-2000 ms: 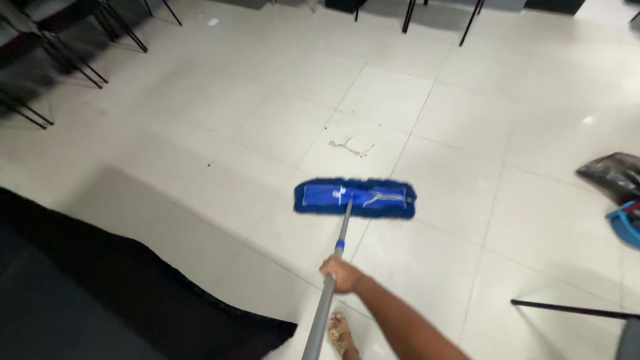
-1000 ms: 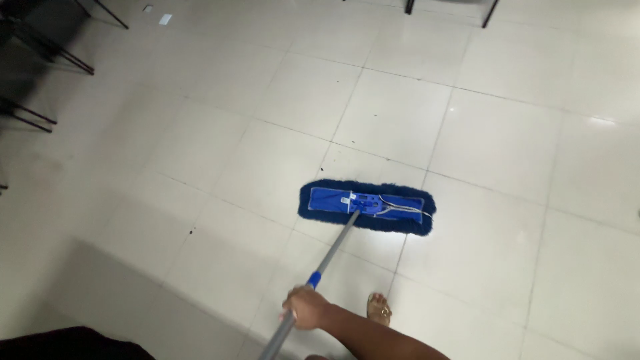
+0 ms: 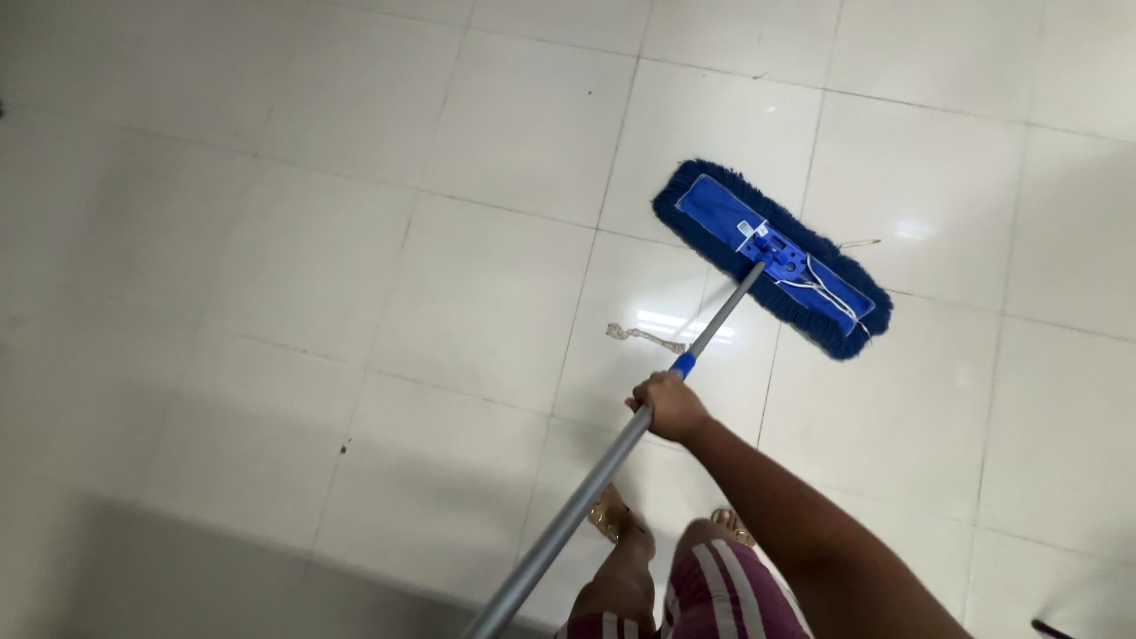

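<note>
My right hand [image 3: 667, 406] is closed around the grey metal handle [image 3: 568, 519] of a dust mop, just below its blue collar [image 3: 682, 365]. The mop's wide head [image 3: 772, 257], with a dark blue fringe and a lighter blue back with white ties, lies flat on the tiles, tilted down to the right. A thin pale stick-like piece [image 3: 859, 243] touches or lies beside the fringe's far edge. A crumpled, pale strip [image 3: 648, 337] lies on the floor left of the handle. My left hand is out of view; the handle's lower end leaves the frame.
Glossy cream floor tiles [image 3: 479, 293] surround the mop. My sandalled feet [image 3: 609, 513] stand below the hand. A small dark bit [image 3: 344, 447] lies to the left, and another speck [image 3: 589, 92] farther up. The tip of a dark rod [image 3: 1050, 628] shows at the bottom right.
The mop head has moved right and turned, its right end now nearer me. The pale strip, ahead of the mop two seconds ago, now lies on the near side of its head. The view has shifted; the chairs are out of it.
</note>
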